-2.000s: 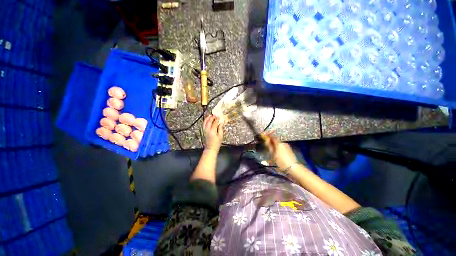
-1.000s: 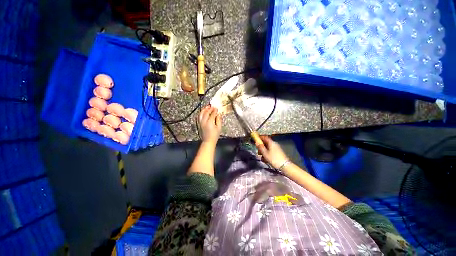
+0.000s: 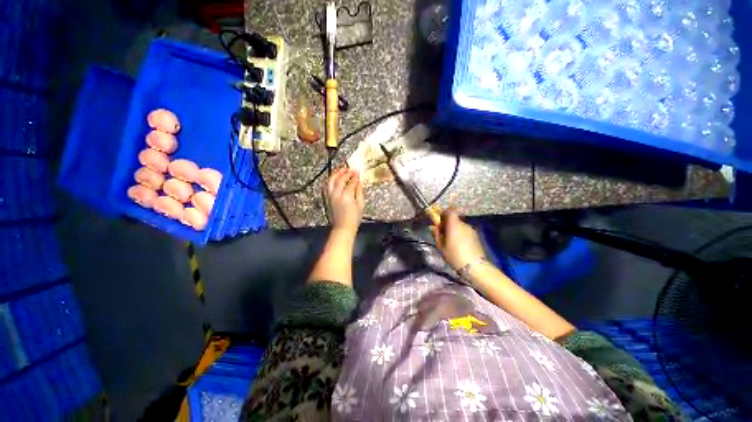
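My right hand (image 3: 458, 237) holds the wooden handle of a hot iron (image 3: 412, 189). Its metal shaft points up and left, and the tip lies over a crumpled white cloth or glove (image 3: 381, 158) on the bench near its front edge. My left hand (image 3: 345, 198) is at the cloth's lower left edge, its fingertips on it. Whether they pinch the cloth is hard to see. A black cord (image 3: 458, 161) loops around the cloth on the bench.
A blue tray (image 3: 577, 129) of clear round parts stands at the right. A spare iron (image 3: 331, 115), wire stand (image 3: 369, 25) and power strip (image 3: 272, 99) lie left. Pink parts (image 3: 178, 189) sit in a blue tray (image 3: 165, 62). A fan (image 3: 701, 321) is lower right.
The view has shifted, so the bench items sit higher and further left. The iron's tip has moved slightly over the cloth. My left hand stays at the cloth's edge.
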